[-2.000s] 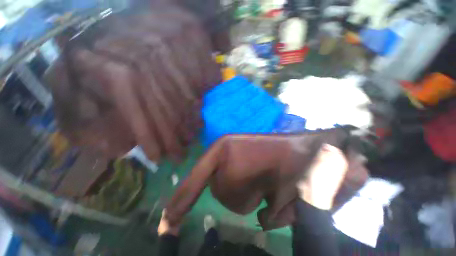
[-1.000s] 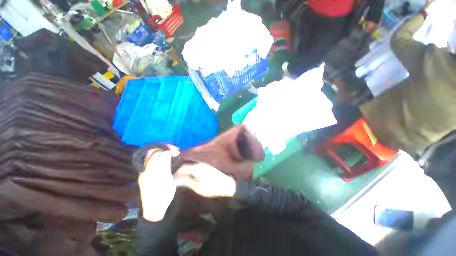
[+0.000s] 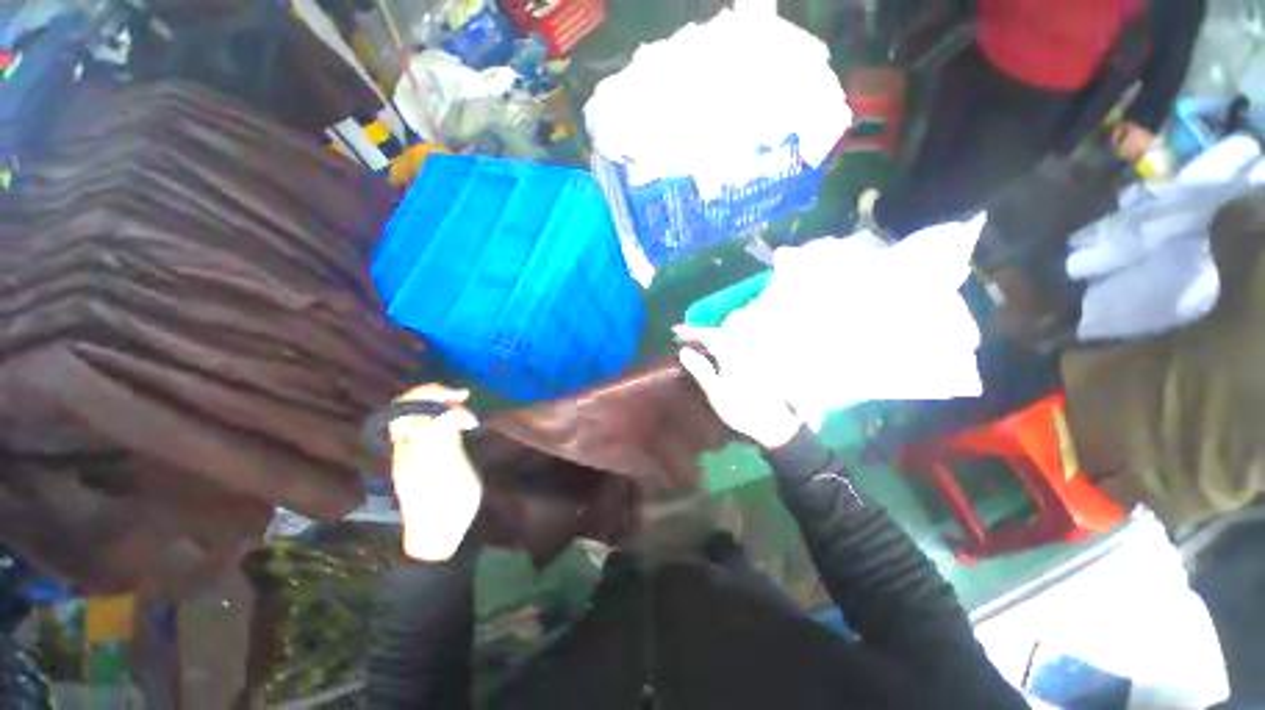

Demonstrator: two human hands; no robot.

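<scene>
A dark reddish-brown garment (image 3: 611,423) is stretched between my two hands in front of my body, its lower part hanging in folds. My left hand (image 3: 437,486) is closed at its left end, where a dark curved edge or strap shows above the fingers; I cannot tell which. My right hand (image 3: 749,400) grips the garment's right end, with the fingertips at its upper edge. Fingers are partly washed out by glare. A row of brown garments (image 3: 167,333) hangs close together to the left of my left hand.
A blue crate (image 3: 513,271) stands beyond the garment. A blue basket (image 3: 721,208) holds white clothing, and more white cloth (image 3: 874,319) lies behind my right hand. A red stool (image 3: 1020,479) and a white table corner (image 3: 1138,610) are at right. People are at upper right and right.
My hands were together on the garment; my right hand has moved right, away from my left, and the garment is now spread between them. The view has shifted a little.
</scene>
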